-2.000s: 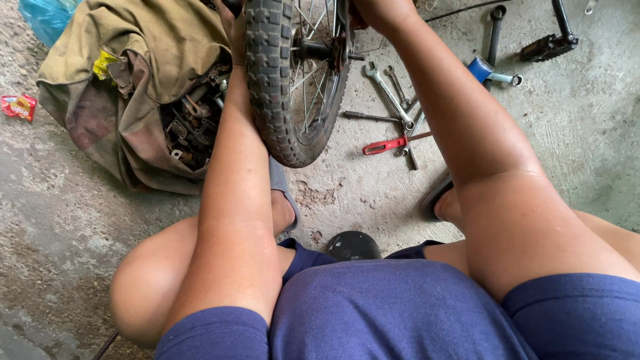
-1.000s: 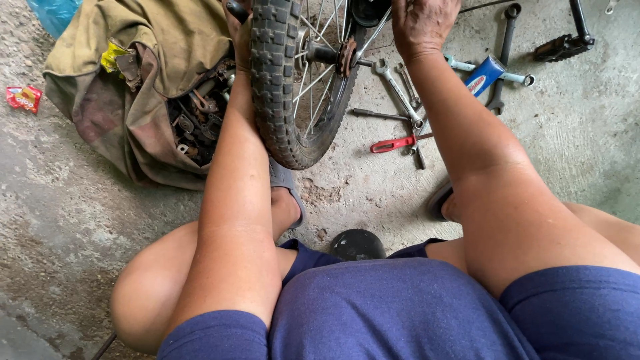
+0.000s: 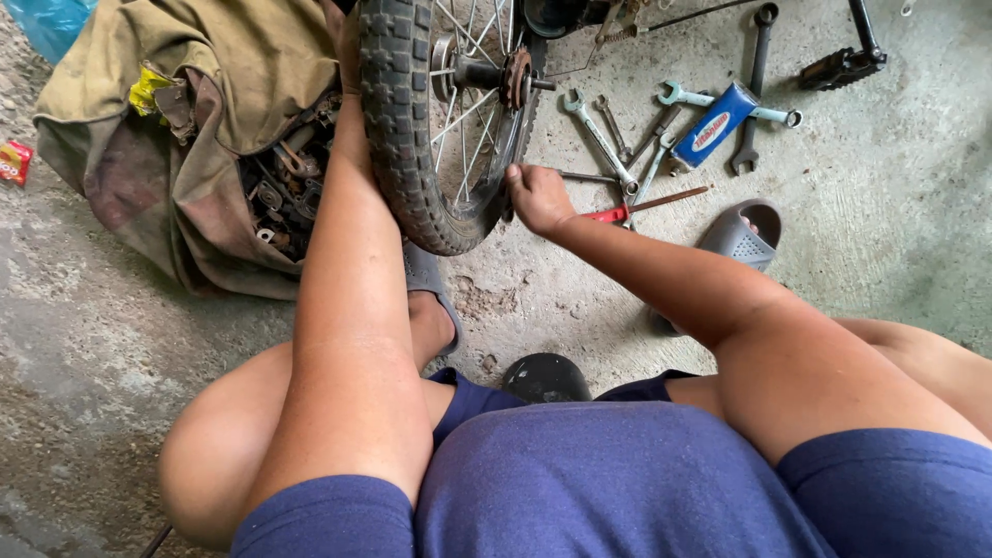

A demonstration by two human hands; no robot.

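A bicycle wheel with a knobby black tire [image 3: 391, 116] stands upright in front of me. My left hand [image 3: 341, 39] reaches up along the tire's left side, mostly cut off or hidden, so its hold cannot be told. My right hand [image 3: 536, 198] is at the wheel's lower right edge, fingers curled at the rim and chain; what is between them is hidden. A rusty sprocket [image 3: 515, 79] sits on the hub, with the axle end [image 3: 544, 84] sticking out to its right. A coil spring [image 3: 620, 35] and a cable show above.
Several wrenches [image 3: 597, 139], a red-handled screwdriver [image 3: 668, 199] and a blue box [image 3: 714, 125] lie on the concrete at right. Beyond them is a pedal [image 3: 841, 70]. An open cloth bag [image 3: 155, 170] of metal parts lies left. A dark round object [image 3: 545, 378] is between my legs.
My right hand has come down from the top of the view to the wheel's lower right edge. My left arm stays beside the tire. A gray slipper now shows at the right.
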